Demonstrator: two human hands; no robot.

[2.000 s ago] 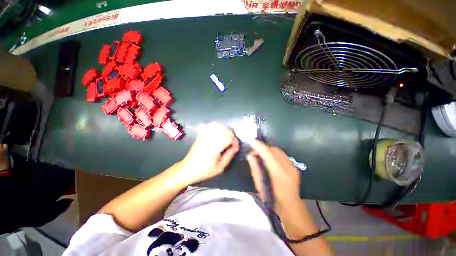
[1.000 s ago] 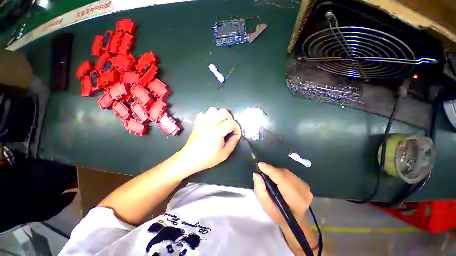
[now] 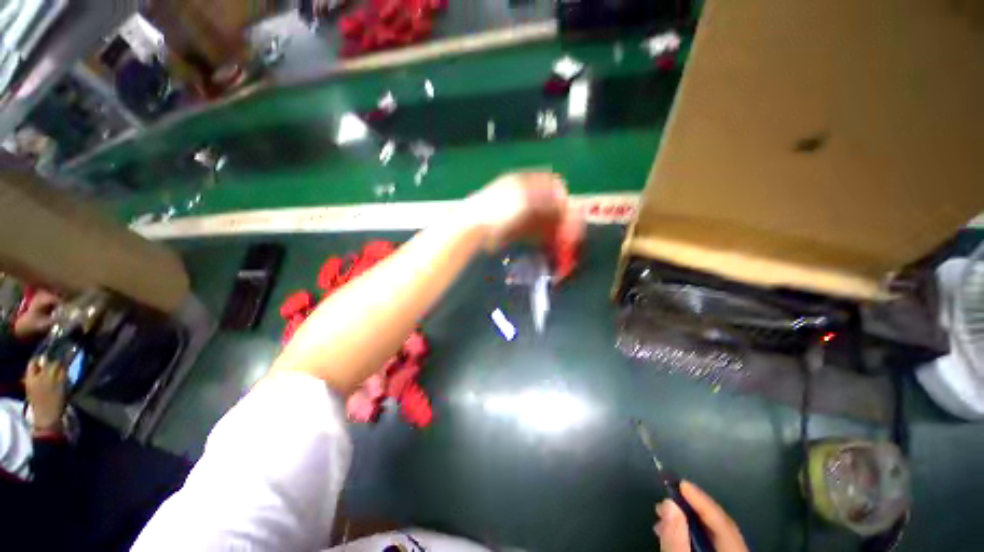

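My left hand is blurred and reaches to the far edge of the bench. It holds a red part, likely a red housing; a whitish, blurred piece shows just below it. The blue-grey circuit board lies partly hidden under that hand. A small white part lies on the bench nearer to me. My right hand, cut off by the bottom edge, holds the soldering iron with its tip pointing up and left. Red housings are heaped at left, partly behind my left arm.
A cardboard box stands over the fan at right, with a speckled strip in front. A yellowish-green roll sits at lower right. A green belt with parts runs beyond the pale strip. A person's hand shows far left.
My left hand has moved from the bench middle to the far edge and now holds a red part. My right hand and iron have drawn back to the lower right. The view has tilted up.
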